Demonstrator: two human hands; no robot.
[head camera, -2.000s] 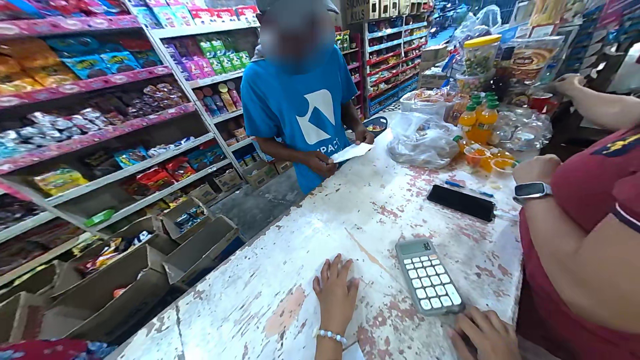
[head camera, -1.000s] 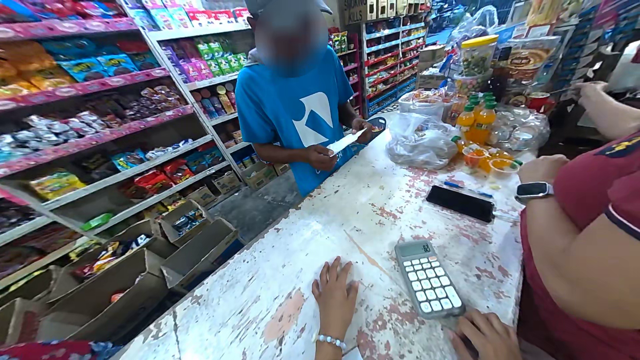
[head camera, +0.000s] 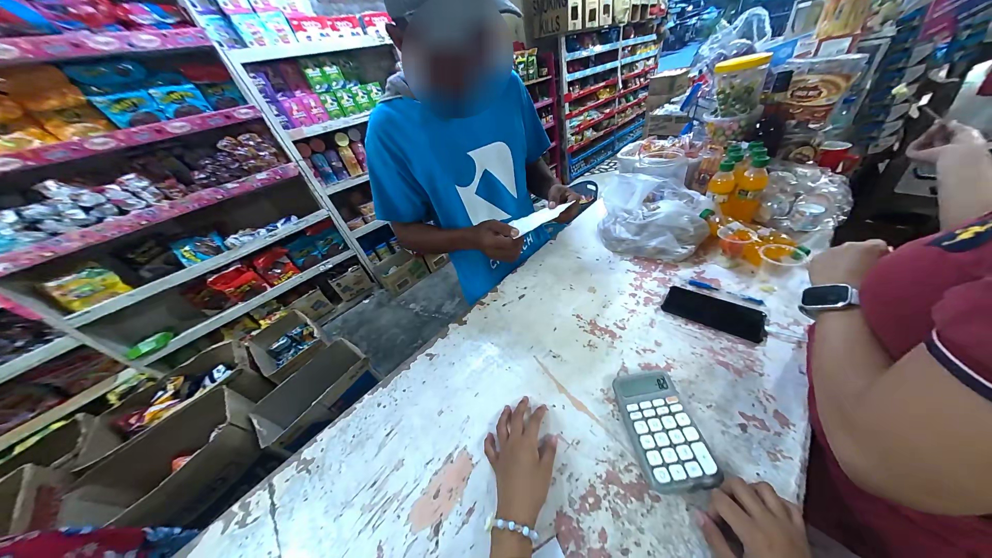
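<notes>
My left hand (head camera: 522, 459), with a beaded bracelet at the wrist, lies palm down on the worn white counter (head camera: 496, 372), fingers slightly apart and holding nothing. To its right a grey calculator (head camera: 668, 432) with white keys lies face up. My right hand (head camera: 750, 518) rests at the calculator's lower edge, near the counter's right side; its underside is hidden. A black smartphone (head camera: 714, 314) and a blue pen (head camera: 726, 291) lie farther up the counter. Across the counter, a person in a blue T-shirt (head camera: 465, 178) holds a white paper (head camera: 545, 218) in both hands.
Plastic bags (head camera: 655, 217), orange drink bottles (head camera: 749, 188) and tubs crowd the counter's far end. A person in a maroon shirt (head camera: 903, 325) with a smartwatch (head camera: 828, 297) is close on the right. Open cardboard boxes (head camera: 194, 457) and snack shelves (head camera: 132, 225) stand to the left.
The person in blue has shifted the paper slightly and now has both hands at it. My two hands have stayed in about the same places.
</notes>
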